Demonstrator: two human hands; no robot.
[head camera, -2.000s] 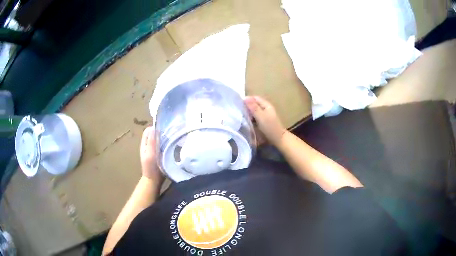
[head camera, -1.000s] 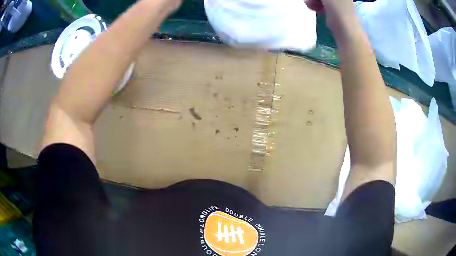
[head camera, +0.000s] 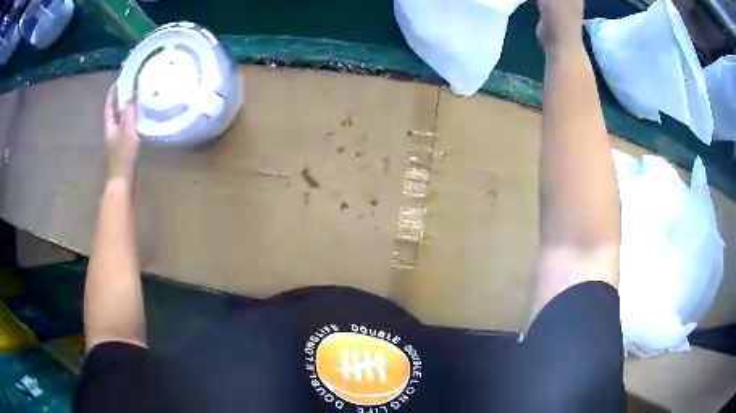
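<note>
A plastic unit (head camera: 181, 85) with a round white end cap lies at the upper left of the bench, its cap facing up and to the left. My left hand (head camera: 121, 121) is at the cap's left edge, fingers against it; the thumb is hidden. A bagged unit (head camera: 456, 40), a white bundle with a pointed corner, is at the top over the belt's raised edge. My right hand (head camera: 557, 24) is at the top edge of the picture, just right of this bundle and partly cut off. Its fingers are not clear.
A brown cardboard sheet (head camera: 339, 242) with stains and tape covers the bench. A white bag stack (head camera: 670, 250) lies at the right. Another bagged unit (head camera: 650, 64) is on the belt at the upper right. A green guide bar (head camera: 121, 16) and waiting units (head camera: 44, 24) are at the upper left.
The bare unit between my hands was bagged and moved up to the belt. My left hand has left the bundle and come to the waiting unit at the left.
</note>
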